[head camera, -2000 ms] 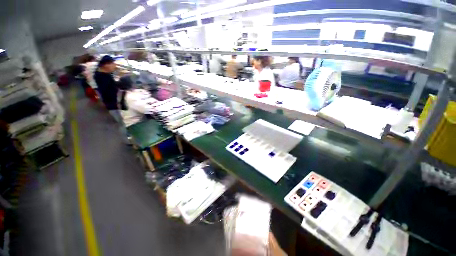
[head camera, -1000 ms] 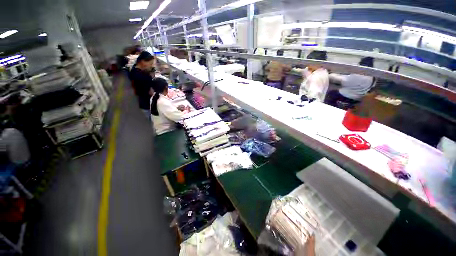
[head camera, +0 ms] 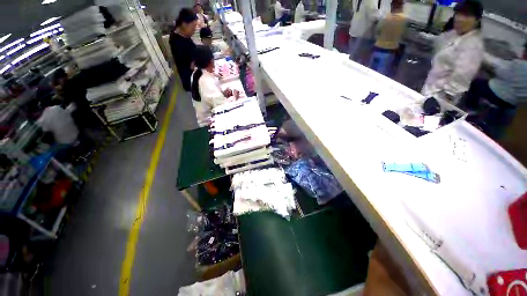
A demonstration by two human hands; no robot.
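Observation:
Neither of my hands can be made out. Nearest in front is a green-matted bench (head camera: pixel 289 248). Crumpled white bags or wrapping (head camera: pixel 261 192) lie at its far end. Behind them is a stack of white trays (head camera: pixel 242 151) with dark straps on top. Clear bags with blue-tinted contents (head camera: pixel 312 178) lie beside the stack, against the raised shelf. On the floor left of the bench, a carton holds bagged dark parts (head camera: pixel 215 237). More white material (head camera: pixel 216 286) is cut off by the bottom edge.
A long white shelf (head camera: pixel 370 150) runs along the right, with blue strips (head camera: pixel 411 170) and a red item (head camera: pixel 508 284). A brown shape (head camera: pixel 388 272) is below it, unclear. People sit and stand ahead and right. A loaded rack (head camera: pixel 118 87) and yellow floor line (head camera: pixel 149 191) are left.
The view has moved forward along the bench. The hand with the pale bundle and the open white blister tray have left the picture. The tray stack and white bags appear closer.

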